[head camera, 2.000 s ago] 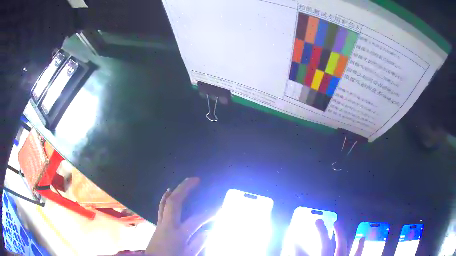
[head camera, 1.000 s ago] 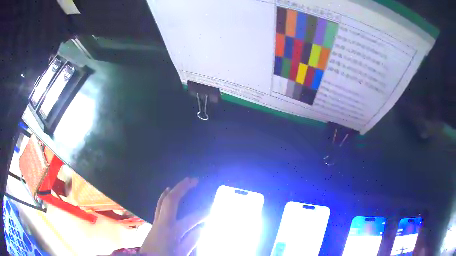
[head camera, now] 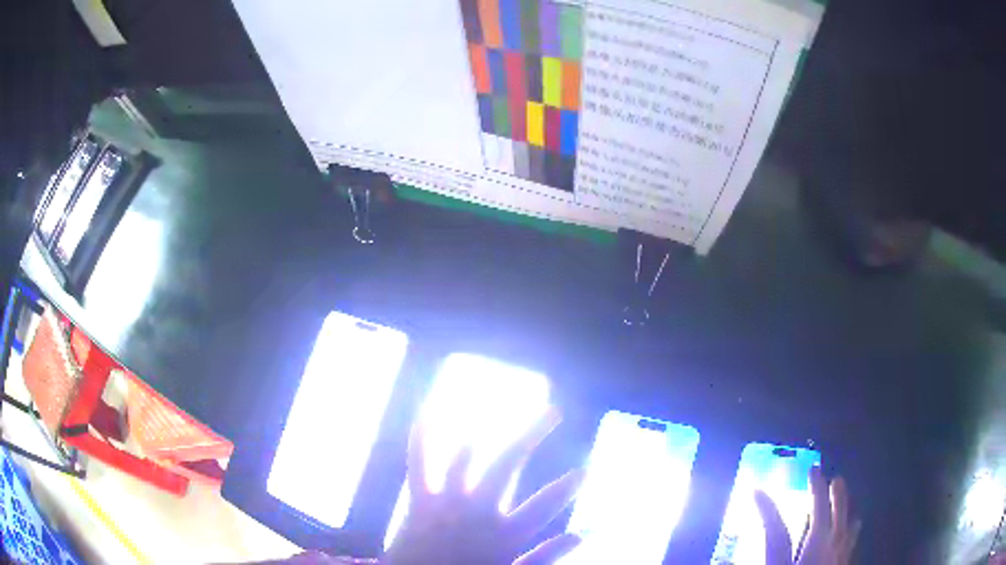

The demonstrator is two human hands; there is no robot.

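Note:
Several smartphones lie side by side on the dark table. The leftmost phone [head camera: 340, 422] glows plain white. The second phone [head camera: 485, 388] glows white, with my left hand [head camera: 474, 513] spread open over its lower part. The third phone [head camera: 640, 486] is white with a blue top; fingers of my left hand reach its left edge. My right hand [head camera: 814, 524] is over the fourth phone [head camera: 778, 469], fingers apart, partly cut off by the bottom edge. Glare hides whether fingertips touch the screens.
A white test chart [head camera: 375, 88] with a colour checker [head camera: 530, 94] stands behind the phones on binder clips [head camera: 360, 182]. More phones in a dark frame [head camera: 83, 210] lie at the left table end. A red stool [head camera: 138, 419] is beyond the left edge. A roundish dark object [head camera: 883, 237] is at right.
The view has shifted right, so chart and phones appear further left. My left hand has moved from beside the leftmost phone onto the second. My right hand shows more clearly at the fourth phone.

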